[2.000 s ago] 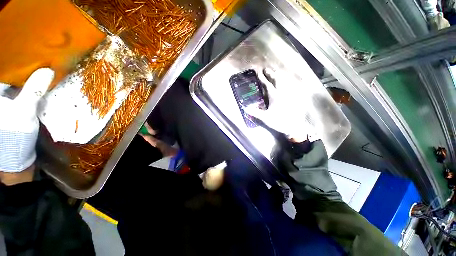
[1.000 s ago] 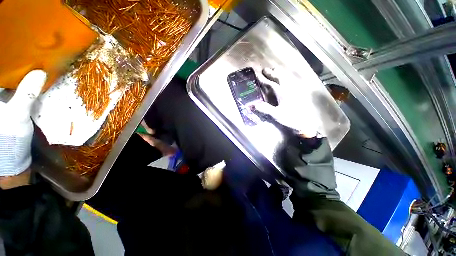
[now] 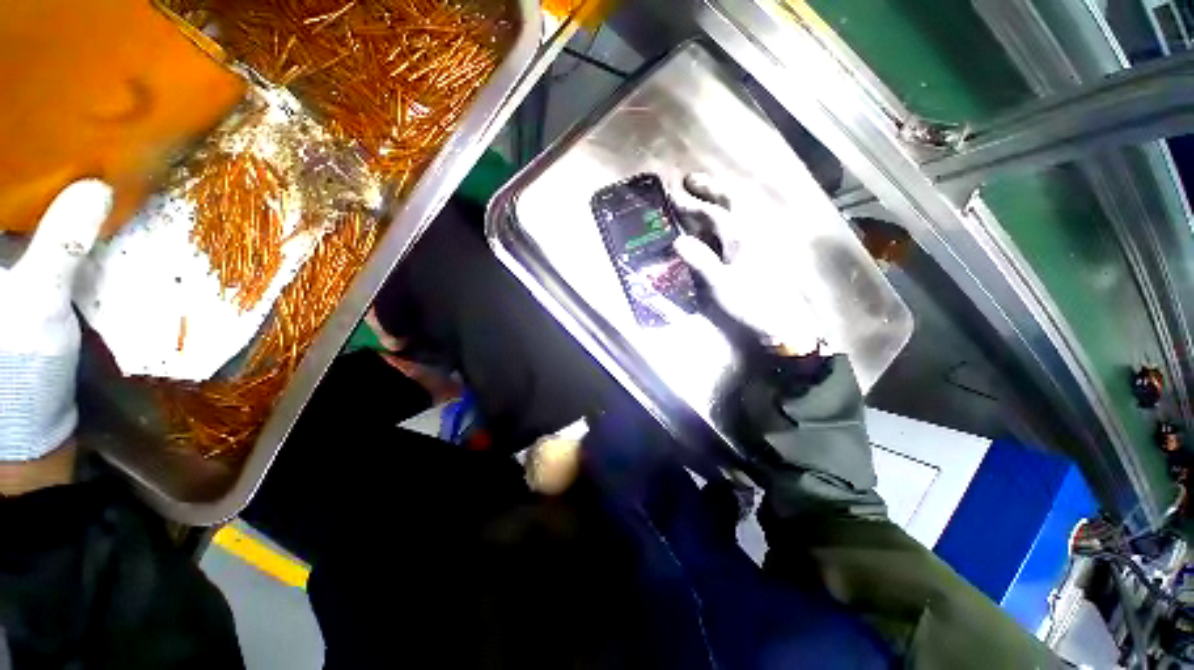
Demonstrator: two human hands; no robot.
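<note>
My left hand (image 3: 50, 282), in a white knit glove with the thumb raised, grips the lower edge of a stiff orange sheet (image 3: 92, 98) at the upper left; its fingers are mostly hidden. The sheet is over a deep steel tray (image 3: 304, 343) of thin copper wire pieces (image 3: 393, 59). A pale, dirty pad (image 3: 164, 295) with wire pieces on it lies in that tray. My right hand (image 3: 749, 291) is washed out by glare over a side steel tray (image 3: 613, 144). A fingertip is at the right edge of a lit black smartphone (image 3: 642, 242); finger shape and contact are unclear.
A metal-framed green conveyor (image 3: 904, 79) runs along the right, with small dark copper parts (image 3: 1147, 385) at its far right. A blue and white box (image 3: 1008, 517) is below the side tray. A dark-clothed lap and legs fill the bottom centre.
The fingertip of my right hand has moved up along the phone's right side since a second ago. My left hand, the orange sheet and the wire tray have shifted slightly left in view.
</note>
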